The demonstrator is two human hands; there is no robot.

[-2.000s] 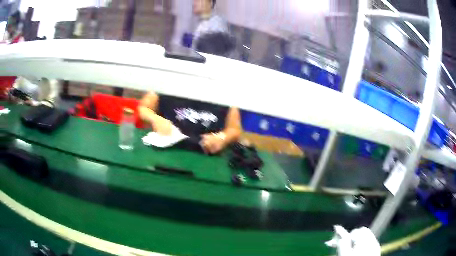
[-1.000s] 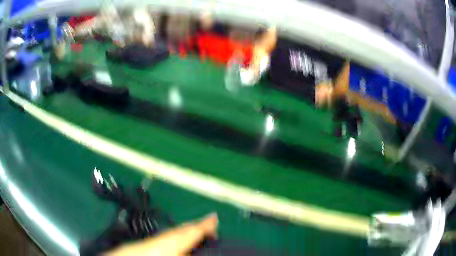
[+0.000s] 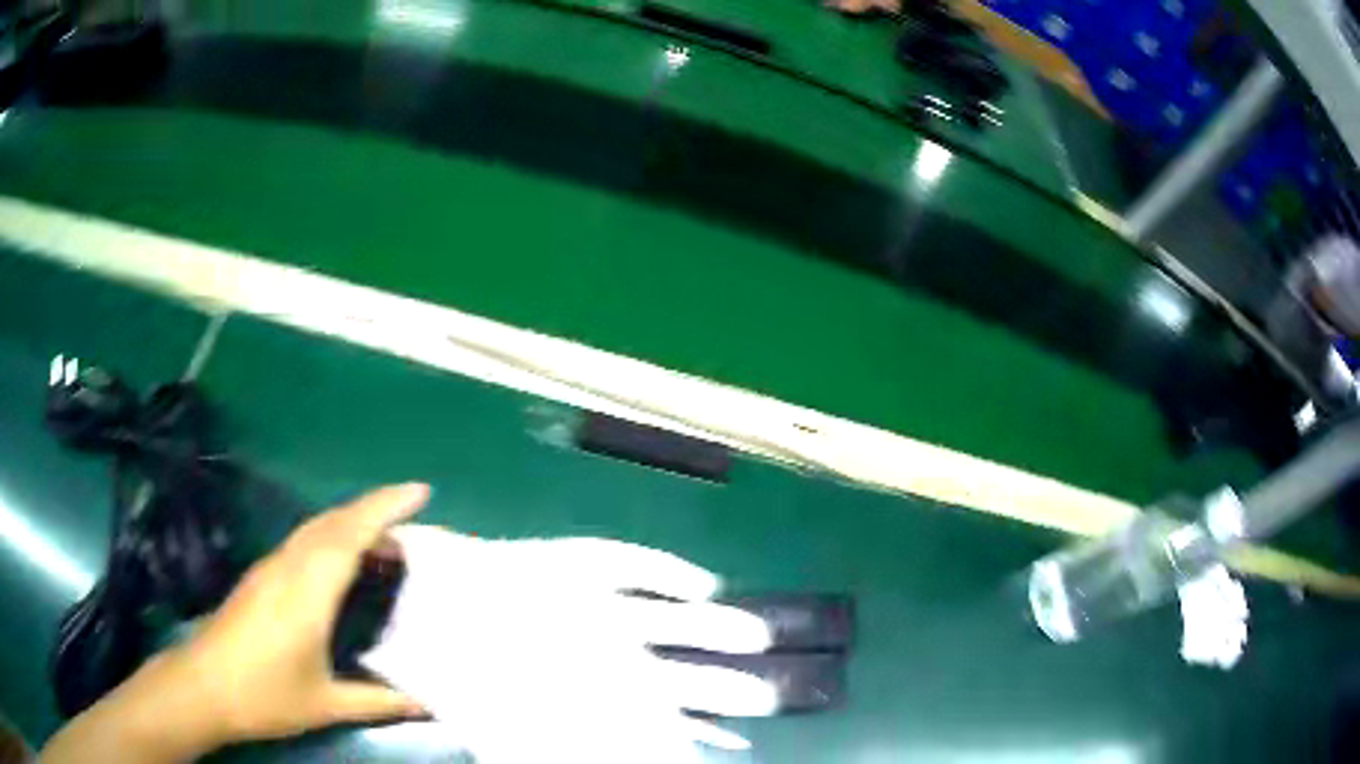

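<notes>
Two black power strips [image 3: 813,652] lie side by side on the glossy green worktop, their right ends showing past my glove; most of their length is hidden. My bare left hand [image 3: 276,642] is closed around their left end, thumb above and fingers below. My right hand [image 3: 567,642], in a white glove, lies flat on top of the strips with fingers spread to the right. A bundle of black power cord [image 3: 157,523] lies at the left, with a mains plug [image 3: 82,400] at its upper end.
A short black bar [image 3: 653,446] is taped beside the pale edging strip [image 3: 552,391]. A clear bottle [image 3: 1111,575] lies near the post at the right, with a crumpled white piece [image 3: 1213,615] beside it. The green conveyor [image 3: 492,254] runs beyond, with black cords [image 3: 947,67] at its far side.
The view has tilted down to the worktop. My left hand has come further into view, now on the strips. My gloved right hand now lies over them.
</notes>
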